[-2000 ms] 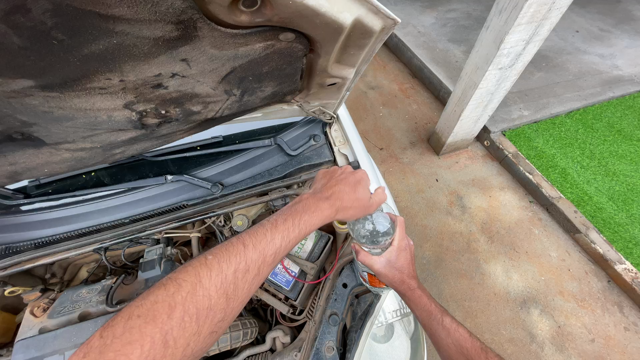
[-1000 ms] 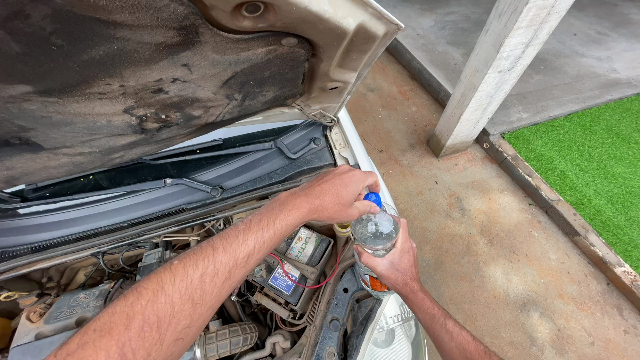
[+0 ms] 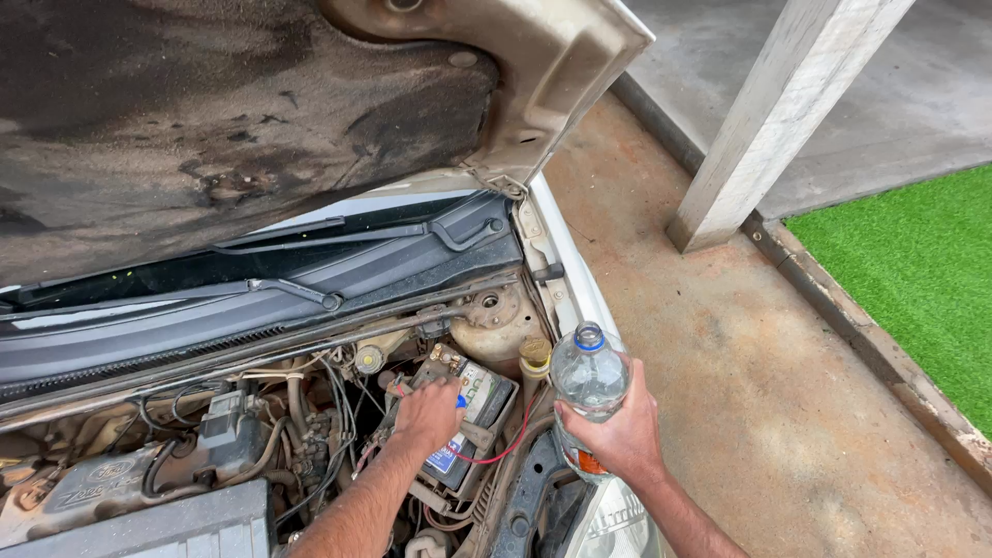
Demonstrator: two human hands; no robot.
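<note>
My right hand [image 3: 616, 434] grips a clear plastic bottle [image 3: 590, 372] upright above the headlight and front fender; its mouth is uncapped. Over the car battery [image 3: 484, 391] is my left hand [image 3: 428, 415], with a blue bottle cap [image 3: 461, 401] showing at its fingers. Brass-coloured terminal hardware [image 3: 442, 358] sits at the battery's rear corner, just beyond that hand. A thin red wire [image 3: 508, 456] loops from the battery toward the fender. A yellowish cap [image 3: 535, 350] tops a filler neck between the battery and the bottle. The palm side of my left hand is hidden.
The raised hood [image 3: 232, 132] covers the upper left, above the wiper arms [image 3: 294, 291]. The Ford engine cover [image 3: 108, 473] and hoses fill the lower left. Right of the white fender [image 3: 573, 256] stand a pale post [image 3: 783, 124], a concrete curb [image 3: 868, 333] and green turf [image 3: 922, 256].
My left hand has moved from the bottle's top down and left over the battery, taking the blue cap off the bottle. My right hand still holds the bottle, now lower and more upright.
</note>
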